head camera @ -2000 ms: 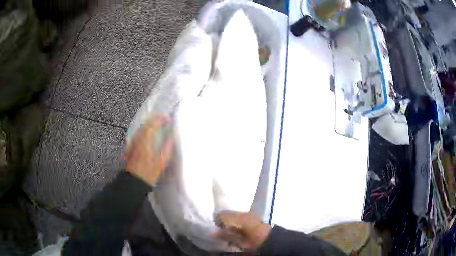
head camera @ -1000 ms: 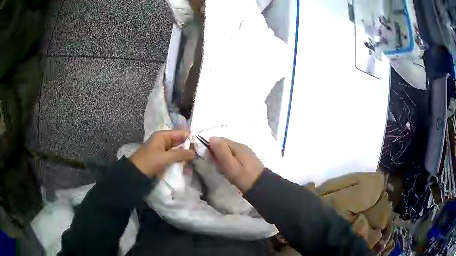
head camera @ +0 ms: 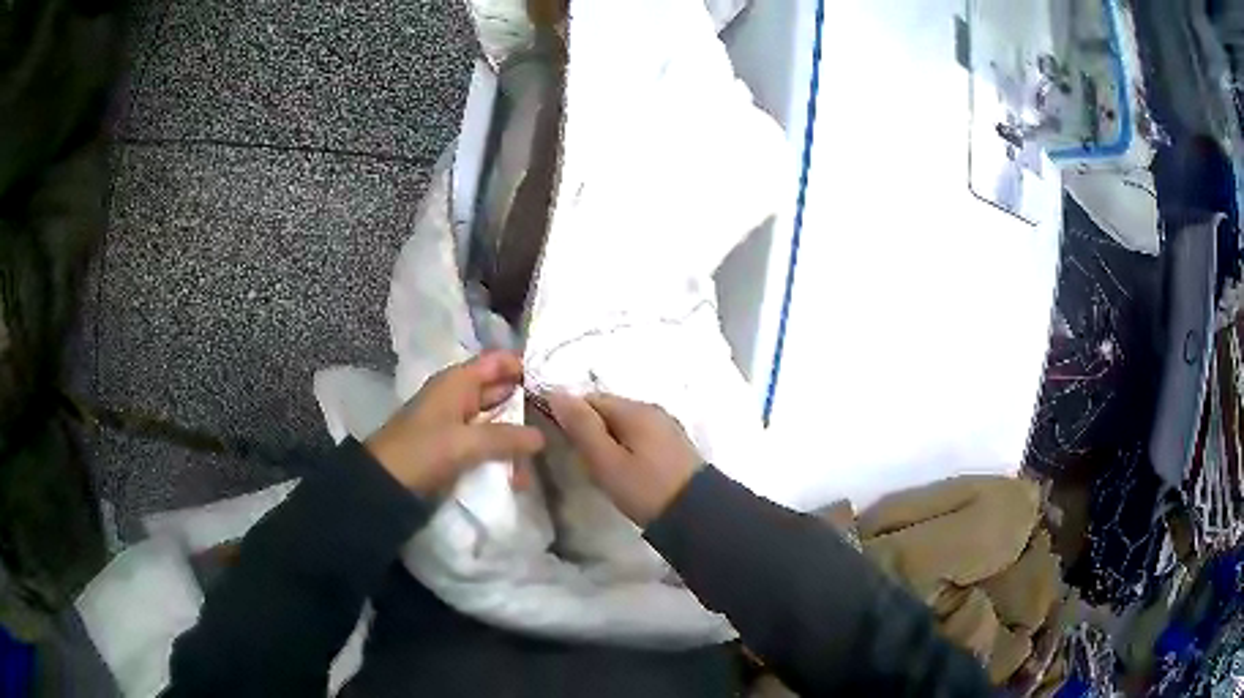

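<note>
A garment piece, mostly bright white lining with a thin tan edge, lies over the trough and my lap. My left hand pinches its edge between thumb and fingers. My right hand is beside it, holding thread snips whose dark tips are at the seam by my left fingertips; the rest of the snips is hidden in the palm. Fingertips are slightly blurred, and whether the blades are closed cannot be told.
The white machine table with a blue stripe is on the right. A tan cloth heap lies at lower right. Speckled tile floor is on the left, with olive garments at the far left edge. Loose threads hang at right.
Since two seconds ago both hands have come together at the garment edge, now spread over the lap. In the last second my right hand moved slightly left, bringing the snips closer to my left fingers.
</note>
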